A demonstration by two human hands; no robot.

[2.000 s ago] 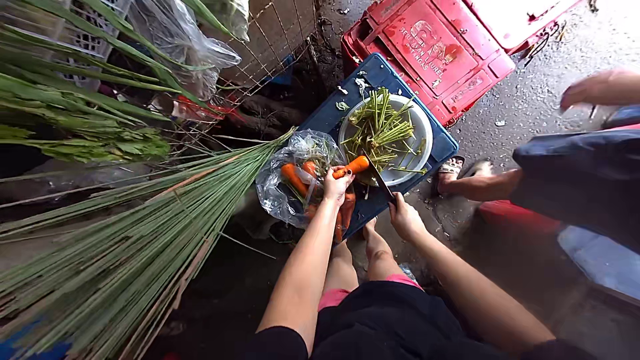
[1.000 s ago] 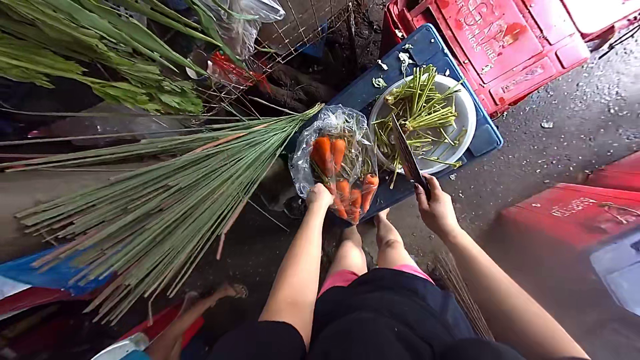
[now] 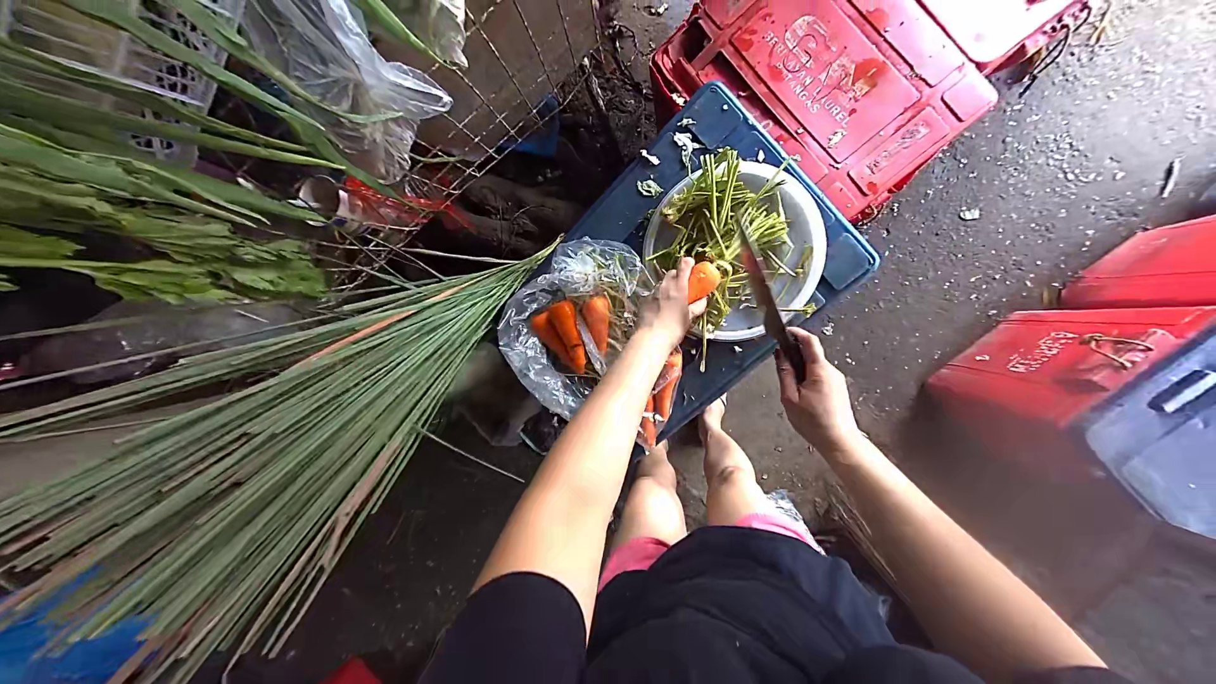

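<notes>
My left hand grips a carrot at the near left rim of a white round basin. Cut green stalks lie heaped in the basin, some over its edge. In my right hand is a knife, held by its dark handle, its blade pointing up over the basin, just right of the carrot. A clear plastic bag with several carrots inside lies left of the basin, partly hidden by my left forearm. Bag and basin rest on a blue plastic lid or board.
A red plastic crate stands beyond the blue surface. More red containers are at the right, with a grey-blue lid. A large bundle of long green stalks fans out at left, below leafy greens and a wire mesh.
My left hand, at the bag of carrots one second ago, is now at the basin with a carrot. The knife stays in my right hand. The person at the right two seconds ago is out of view.
</notes>
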